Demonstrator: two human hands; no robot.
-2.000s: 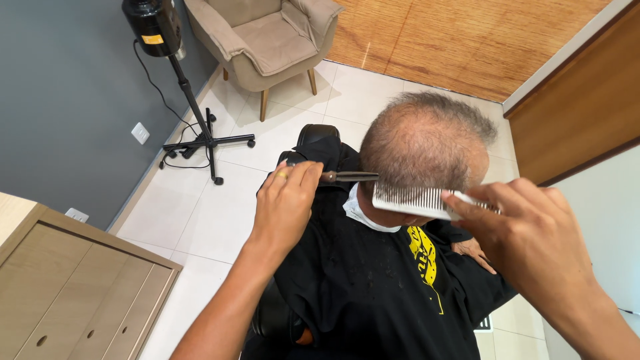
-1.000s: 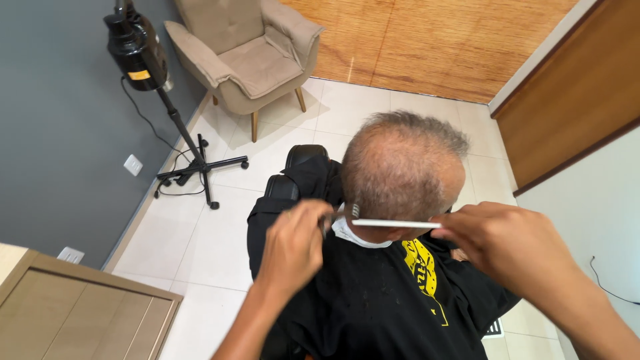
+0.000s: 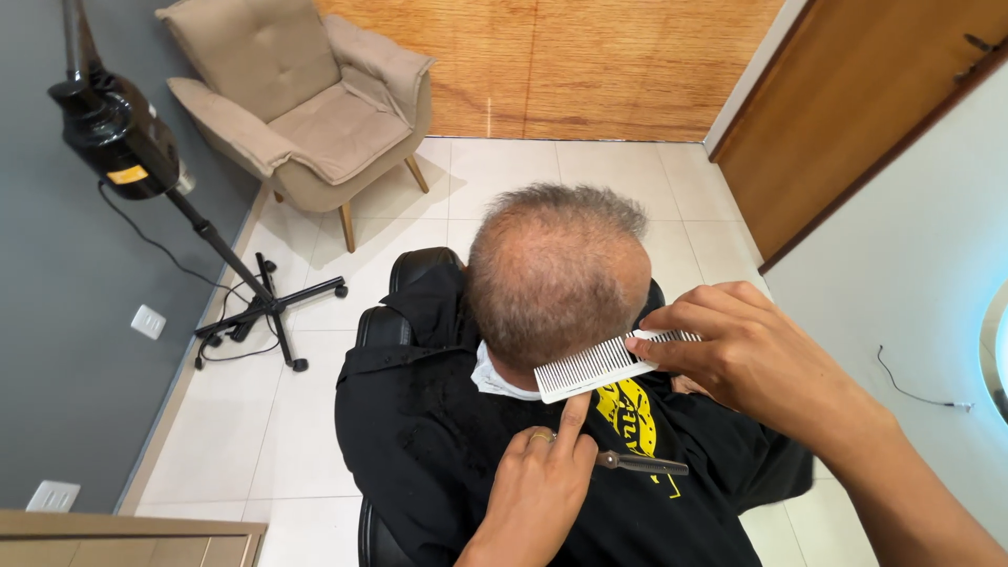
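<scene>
A seated person's head [image 3: 555, 276] with short grey hair is at the centre, above a black cape [image 3: 441, 441] with a yellow print and a white neck strip [image 3: 498, 376]. My right hand [image 3: 732, 354] holds a white comb [image 3: 587, 368], its teeth against the hair at the side of the head. Lower down, my left hand [image 3: 543, 480] holds thinning shears [image 3: 642, 463], their blades pointing right over the cape. One extended finger of that hand meets the lower edge of the comb.
A black salon chair [image 3: 383, 327] supports the person. A beige armchair [image 3: 339, 126] and a black appliance on a wheeled stand [image 3: 268, 303] are at the upper left. A wooden cabinet [image 3: 256, 531] fills the lower left corner; a brown door [image 3: 850, 102] is at the right.
My left hand has moved from beside the neck to below the comb, and the shears now point away from the head. The comb has turned from edge-on to show its broad side.
</scene>
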